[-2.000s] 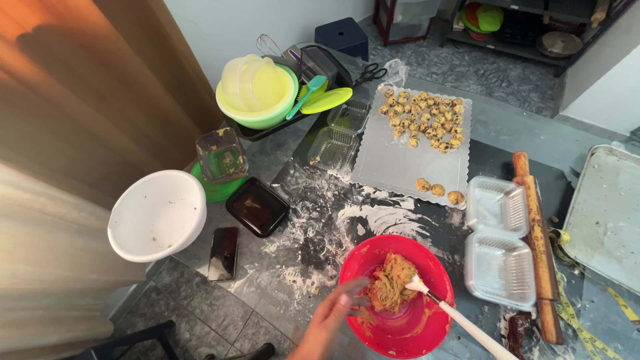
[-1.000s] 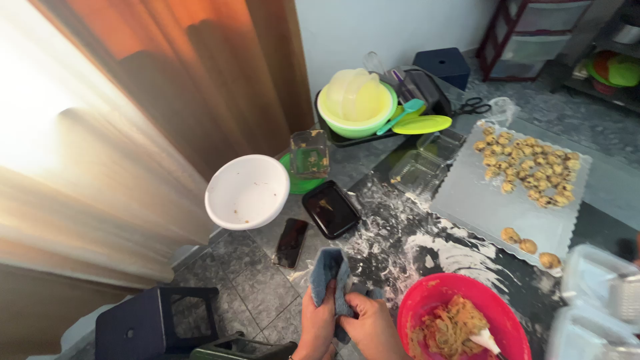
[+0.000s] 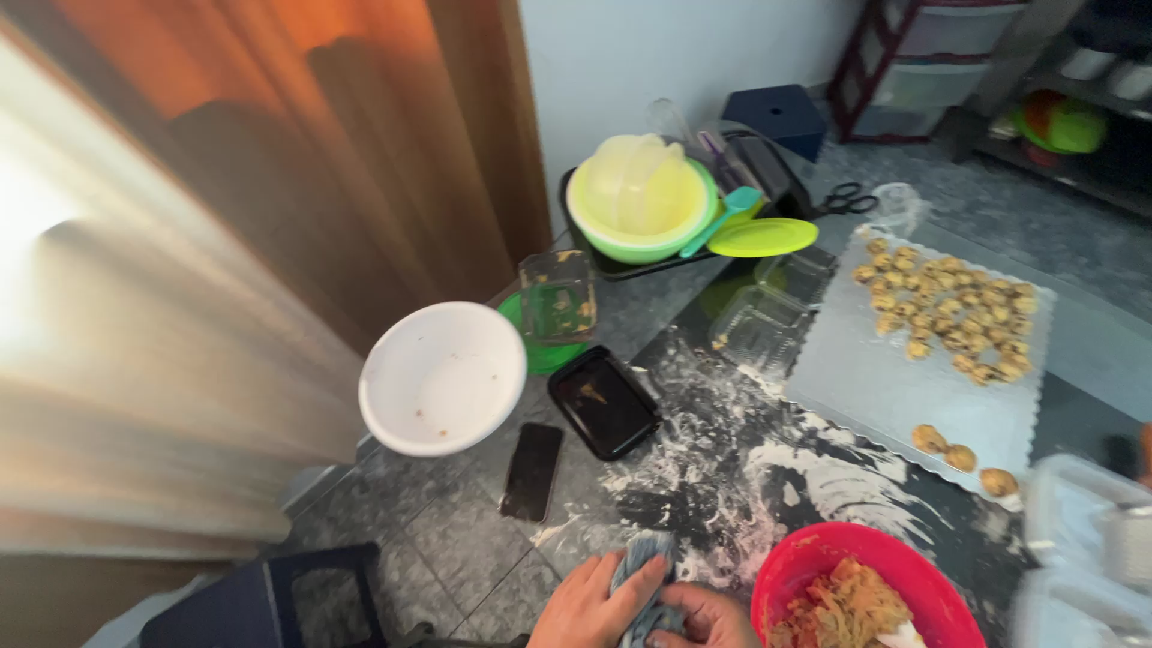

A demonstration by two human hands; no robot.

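Observation:
A blue-grey cloth (image 3: 650,576) is bunched between both hands at the bottom of the view. My left hand (image 3: 589,598) grips it from the left, fingers over the top. On the cloth's right side my right hand (image 3: 706,616) holds its lower part. Just right of the hands is a red bowl (image 3: 774,576) with orange-brown dough (image 3: 841,603) and the white end of a utensil. Loose flour (image 3: 720,486) is smeared over the dark tabletop beyond the hands. Small dough balls (image 3: 954,306) lie on a silver board (image 3: 837,360) at the right.
A white bowl (image 3: 441,378), a phone (image 3: 532,472) and a black tray (image 3: 605,403) stand left of the flour. Clear plastic containers (image 3: 763,326) lie near the board, others (image 3: 1084,531) at the right edge. Behind are stacked bowls (image 3: 639,202), a lime lid (image 3: 763,238) and scissors (image 3: 846,199).
Two seconds ago one hand was at the red bowl's rim, with no cloth in view. A second ago both hands held the cloth, as now. The view has turned left.

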